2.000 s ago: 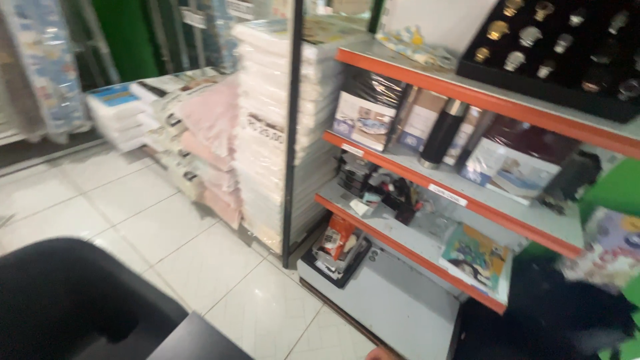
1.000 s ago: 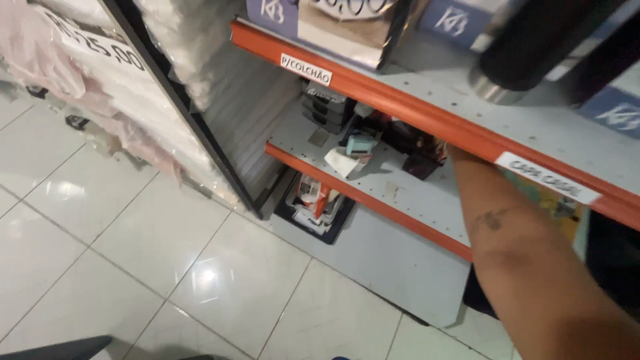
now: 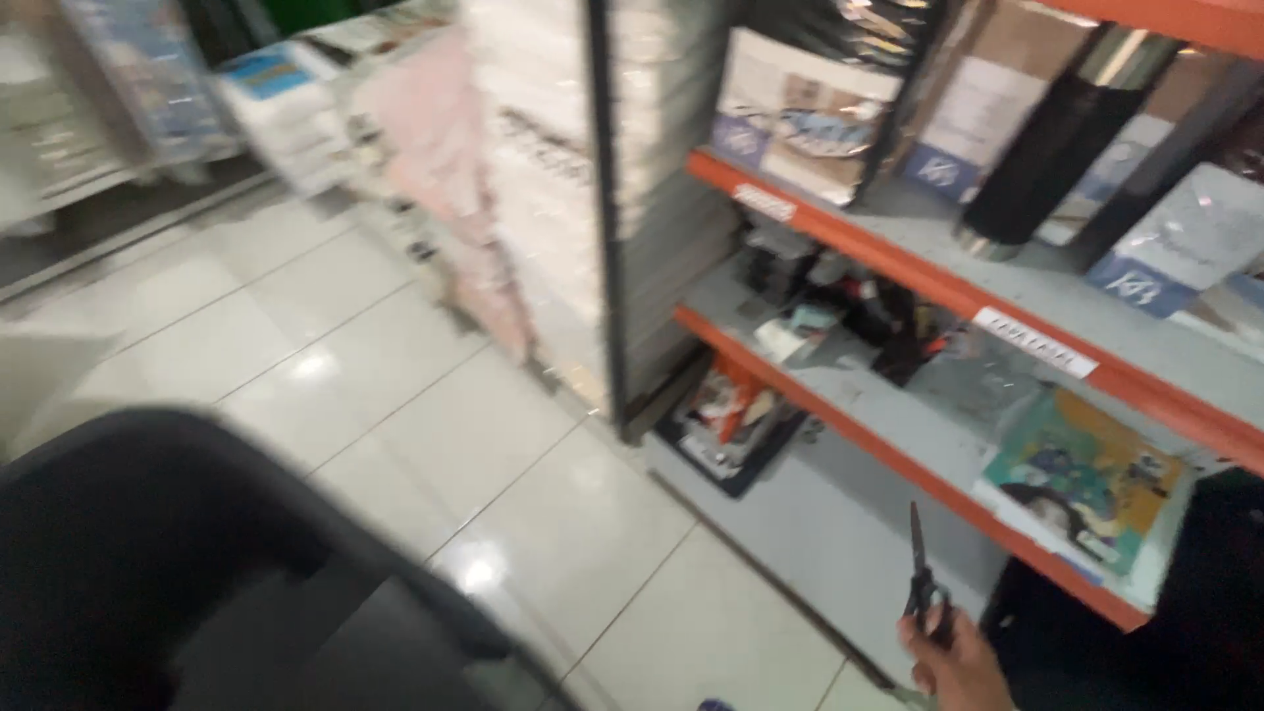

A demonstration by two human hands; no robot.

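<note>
My right hand (image 3: 953,657) grips a pair of dark-handled scissors (image 3: 921,573) near the bottom right of the view, blades pointing up and away from me. Behind the scissors is the grey bottom panel of an orange-edged shelf unit (image 3: 839,415). On the low shelf above lie a colourful printed booklet or packet (image 3: 1096,474), a crumpled clear plastic bag (image 3: 973,380) and a jumble of small dark items (image 3: 869,306). My left hand is outside the view.
A black chair or bin-like object (image 3: 247,563) fills the lower left. Stacked white packages (image 3: 538,197) stand beside a dark upright post (image 3: 604,217). Packaged bedding (image 3: 800,114) and a black bottle (image 3: 1062,138) occupy the upper shelf. A dark tray (image 3: 736,434) with items rests at the bottom.
My right arm was reaching into the low shelf a second ago; now the hand is drawn back, low in front of the shelves, with the scissors in it. The view has shifted back.
</note>
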